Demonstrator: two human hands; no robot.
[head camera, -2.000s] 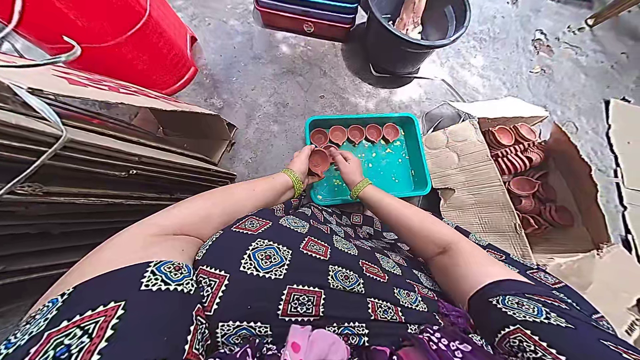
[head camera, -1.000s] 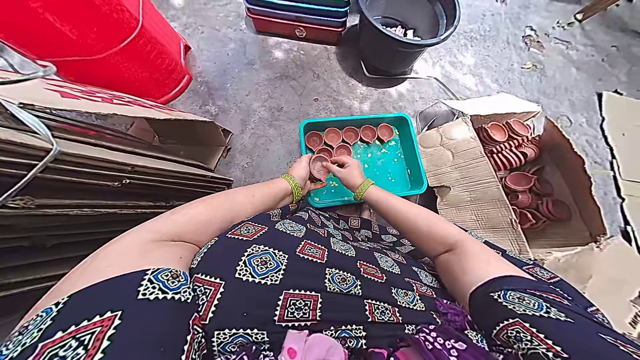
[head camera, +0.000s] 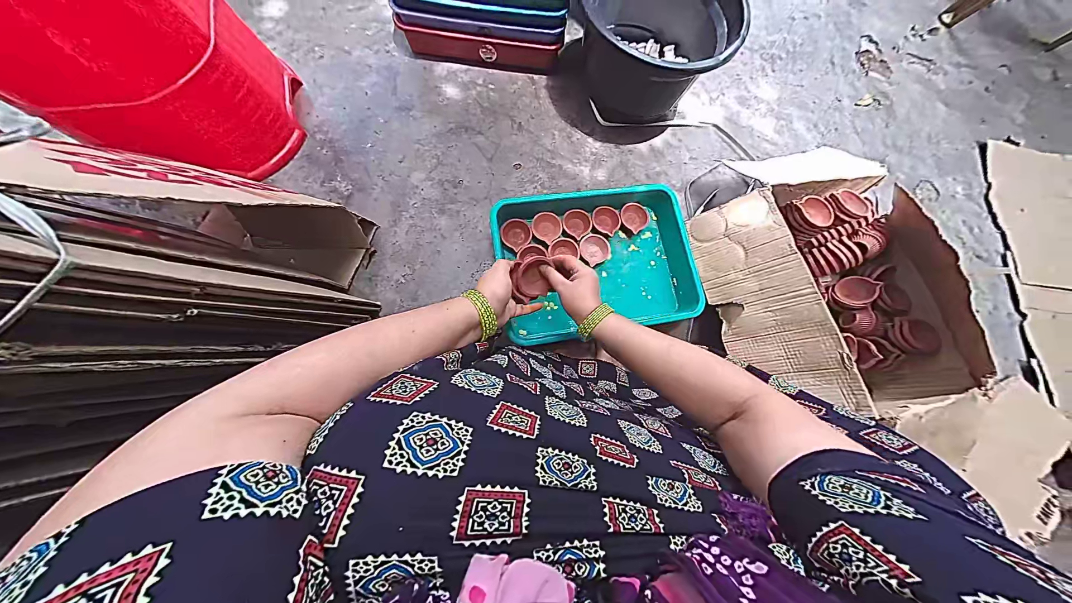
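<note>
My left hand (head camera: 500, 295) holds a small stack of terracotta diya lamps (head camera: 533, 278) over the near left part of a teal plastic tray (head camera: 693, 285). The fingers of my right hand (head camera: 576, 287) pinch the rim of the top lamp in that stack. Inside the tray, a row of clay lamps (head camera: 577, 223) lies along the far side, with a second, shorter row (head camera: 595, 249) just in front of it. Yellowish bits are scattered on the tray's floor.
An open cardboard box (head camera: 930, 251) at the right holds many clay lamps (head camera: 856, 291). Flattened cardboard (head camera: 167, 276) is piled at the left, below a red bucket (head camera: 167, 75). A black bucket (head camera: 641, 92) with white pieces and stacked trays (head camera: 477, 42) stand beyond.
The second row in the tray has gained lamps; two seconds ago only the far row showed. Another person's hand that was in the black bucket has gone.
</note>
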